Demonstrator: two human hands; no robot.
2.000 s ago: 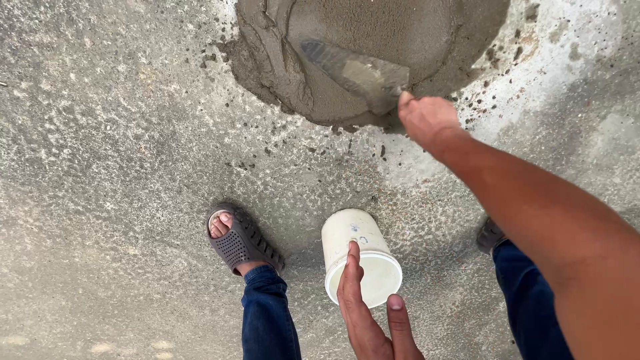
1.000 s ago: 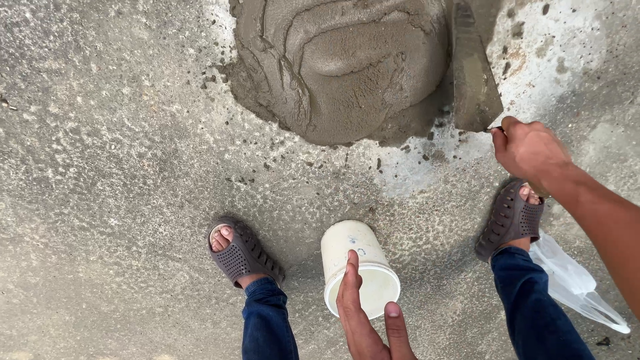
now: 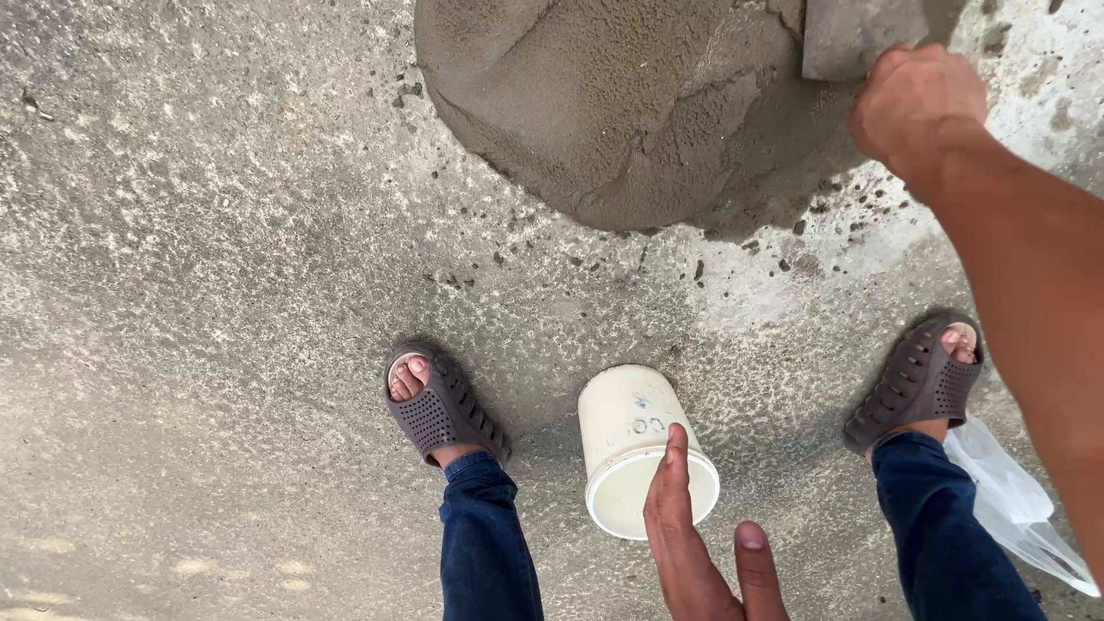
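Note:
At the upper right, my right hand is closed around the handle of a metal trowel. The trowel's blade lies at the right side of a mound of wet mortar, and its top is cut off by the frame edge. My left hand is held up at the bottom centre, thumb and fingers apart, with nothing in it. Behind it a cream plastic bucket shows its rim and part of its pale inside; my fingers overlap the rim in view, and I cannot tell whether they touch it.
My feet in brown perforated sandals stand on rough concrete, the left sandal and right sandal on either side of the bucket. A white plastic bag lies by the right leg. Mortar crumbs and a wet patch edge the mound.
My right hand, with the trowel, was over the mound's lower part, then moved right past its edge, and is now back against its right side. The mound's surface has changed shape. My left hand stays raised.

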